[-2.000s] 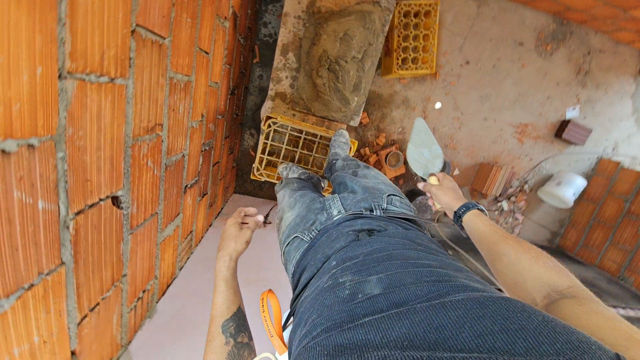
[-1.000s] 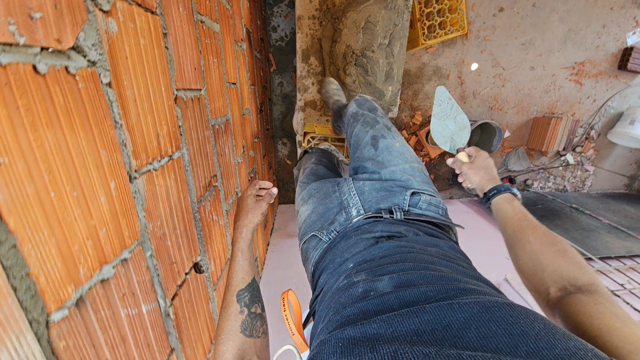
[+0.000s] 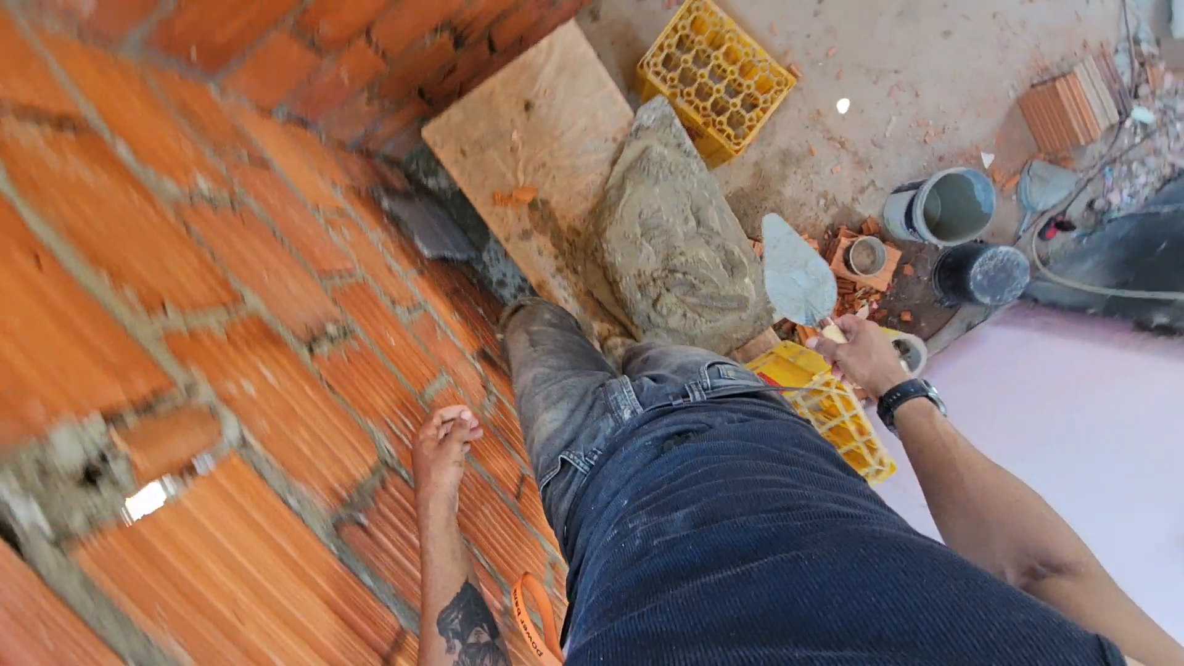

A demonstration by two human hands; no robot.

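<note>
A bricklayer's trowel is in my right hand, its handle gripped and its pale blade pointing away from me. Left of the blade, a heap of wet mortar lies on a wooden board. My left hand hangs beside the hollow clay brick wall with its fingers curled; no object shows in it, and I cannot tell whether it touches the wall.
One yellow crate stands past the mortar, another yellow crate by my right hip. On the right are a bucket of water, a black bucket, a brick stack, broken brick pieces and a hose.
The view has turned strongly. My legs have moved up beside the mortar board; earlier my feet were at the near yellow crate. The trowel stays in my right hand.
</note>
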